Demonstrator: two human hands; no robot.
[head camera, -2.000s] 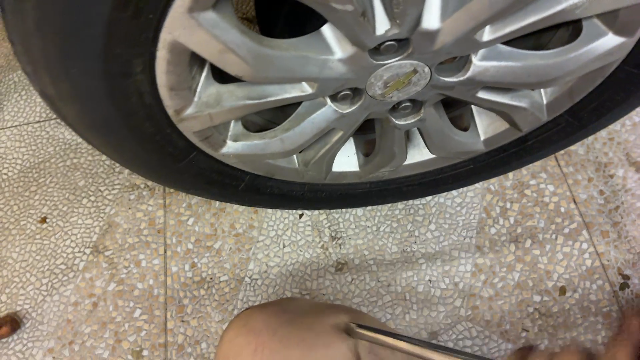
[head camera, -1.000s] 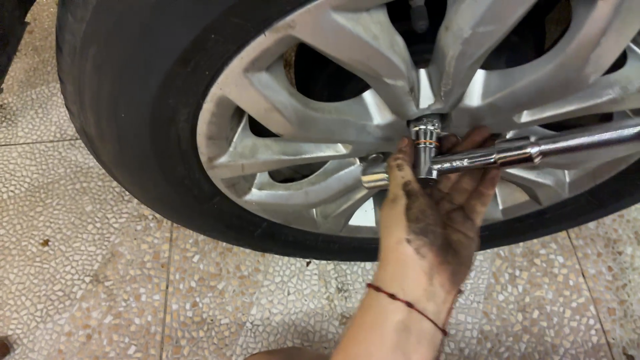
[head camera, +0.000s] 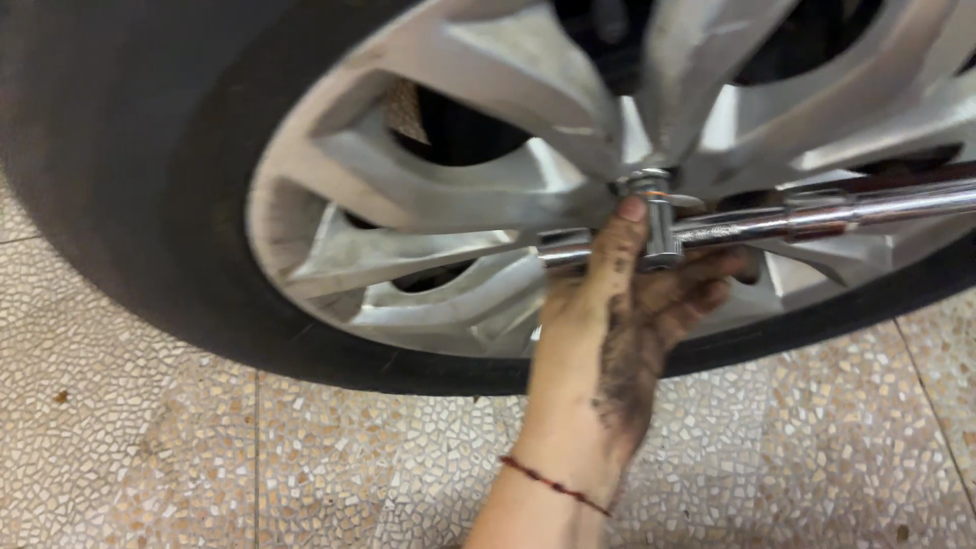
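Observation:
A chrome socket (head camera: 660, 225) with a sliding-bar handle (head camera: 732, 229) is at the hub area of a silver alloy-look wheel (head camera: 457, 198). A thicker chrome tube (head camera: 900, 207) over the bar runs out of view at the right edge. My left hand (head camera: 629, 328), palm up and blackened with grime, cradles the socket and bar; its thumb lies against the socket's left side and its fingers pass beneath the bar. A thin red bracelet (head camera: 555, 485) circles the wrist. The socket's inner end is at a wheel nut recess; the nut itself is hidden. My right hand is out of view.
The black tyre (head camera: 145, 198) curves around the wheel at left and below. Under it lies a speckled mosaic-chip floor (head camera: 328, 457) with thin joint lines. Dark gaps show between the wheel's spokes.
Two seconds ago a chrome bar was low in view, away from the wheel; since one second ago the socket is at the wheel with my left hand on it. The view has moved closer.

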